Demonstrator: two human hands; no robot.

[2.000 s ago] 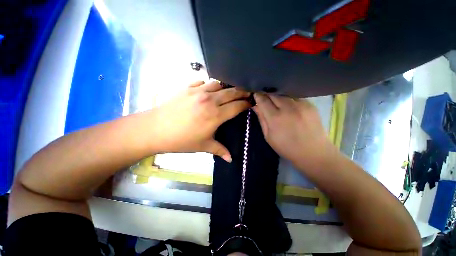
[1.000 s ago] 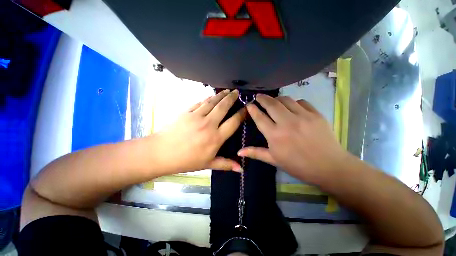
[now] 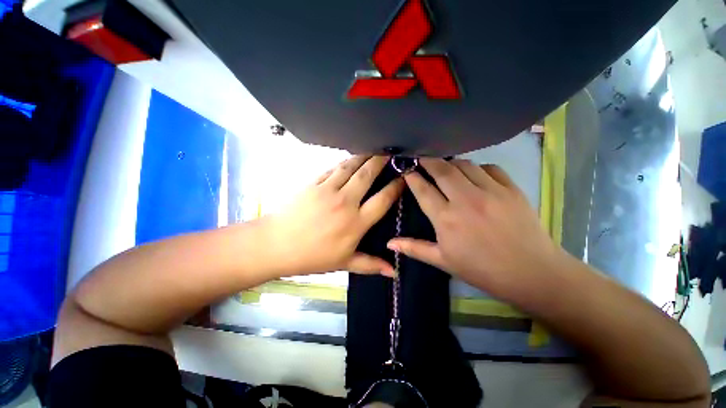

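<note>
A long black zipper panel (image 3: 418, 303) runs from under the dark grey machine head (image 3: 318, 88) toward me. Its silvery zipper (image 3: 397, 279) lies along the middle. A small metal ring (image 3: 404, 164) shows at the panel's far end, just below the head. My left hand (image 3: 338, 215) lies on the panel's left side, and my right hand (image 3: 470, 215) lies on its right side. Both hold it down flat, with index fingertips close to the ring and thumbs by the zipper. The needle and presser foot are hidden by the head.
Yellow tape (image 3: 552, 183) frames the bed plate. A blue sheet (image 3: 179, 171) lies at left, beside a blue crate (image 3: 76, 199) holding black pieces. A metal sheet (image 3: 629, 191) is at right. Black tabs (image 3: 707, 251) and a blue box (image 3: 712, 167) are at the far right.
Two seconds ago my fingers covered the panel's far end; now the ring shows there. My right thumb has come out over the zipper. Since one second ago the hands look nearly unchanged; the view has shifted.
</note>
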